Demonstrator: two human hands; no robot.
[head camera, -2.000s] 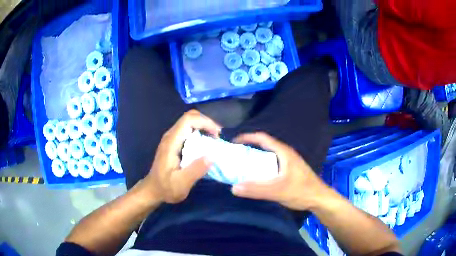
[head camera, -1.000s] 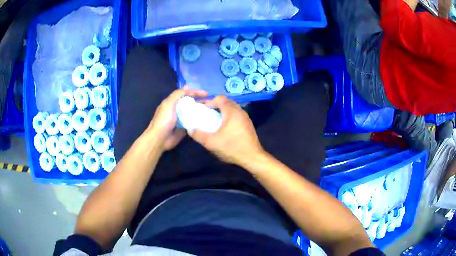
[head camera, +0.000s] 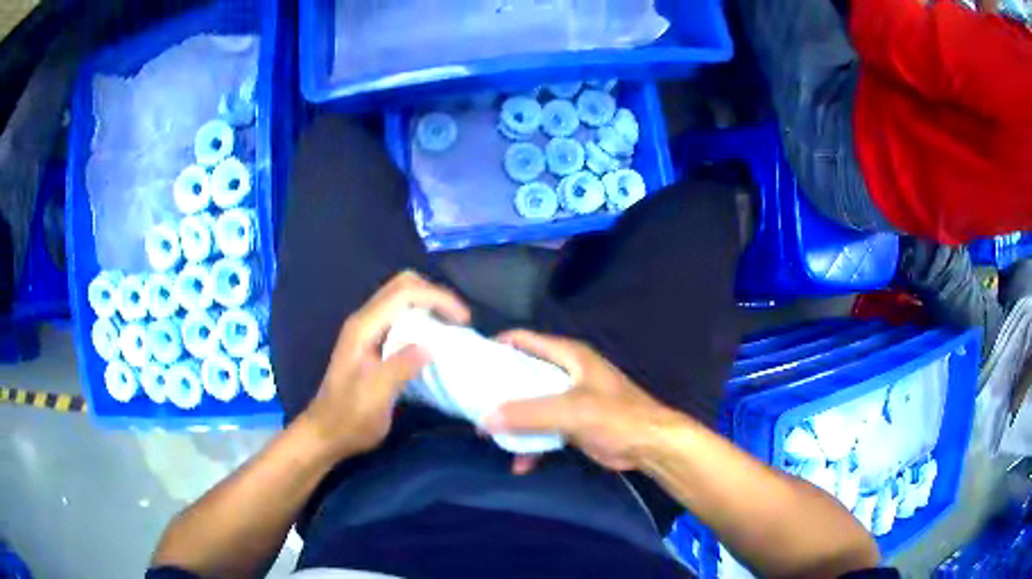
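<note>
A pale blue-white tubular body (head camera: 481, 379) lies slantwise over my lap, its left end higher than its right. My left hand (head camera: 379, 356) is closed around its left end, thumb on top. My right hand (head camera: 583, 407) holds the right end, with fingers above and below it. The body is slightly blurred, and its ends are partly hidden by my hands; I cannot tell whether a ring is on it.
The left tray (head camera: 170, 422) holds rows of ring-like ends. A small parts tray (head camera: 498, 235) with rings lies beyond my knees, below the upper tray (head camera: 521, 74). The right tray (head camera: 866, 396) holds jumbled pale pieces. A person in red (head camera: 945, 124) is at upper right.
One second ago the part was seen nearly end-on, near the small tray, with my hands close together. Now it is nearer my body, turned lengthwise, and my hands are farther apart.
</note>
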